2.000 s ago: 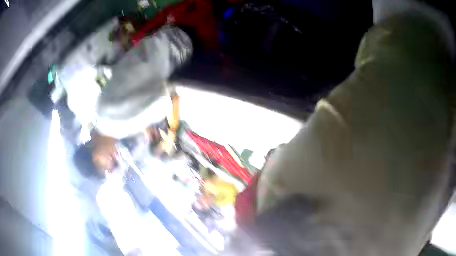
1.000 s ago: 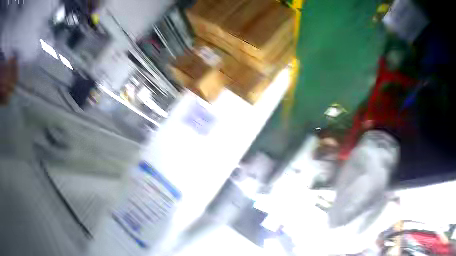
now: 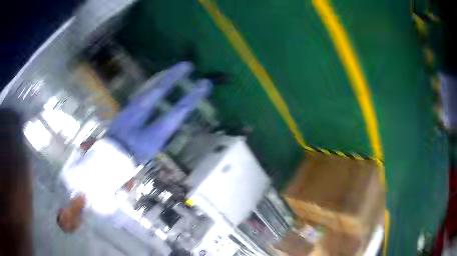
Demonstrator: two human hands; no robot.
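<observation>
Neither of my hands can be made out, and the view is tilted and blurred. Brown cardboard boxes (image 3: 335, 185) stand stacked on the green floor at the lower right, inside a yellow marked corner. A white cabinet or box-shaped unit (image 3: 230, 180) is left of them, with metal rails between. A dark brown blurred shape (image 3: 15, 200) fills the lower left edge; I cannot tell what it is.
A person in a white top (image 3: 102, 172) and blue trousers is at the left, beside cluttered equipment (image 3: 165, 210). Yellow lines (image 3: 351, 65) cross the green floor (image 3: 300, 75). Something red (image 3: 448, 220) shows at the lower right edge.
The view has swung away from the bench and the neighbouring workers. The boxes have shifted to the lower right, and the person in blue trousers and more green floor have come into view.
</observation>
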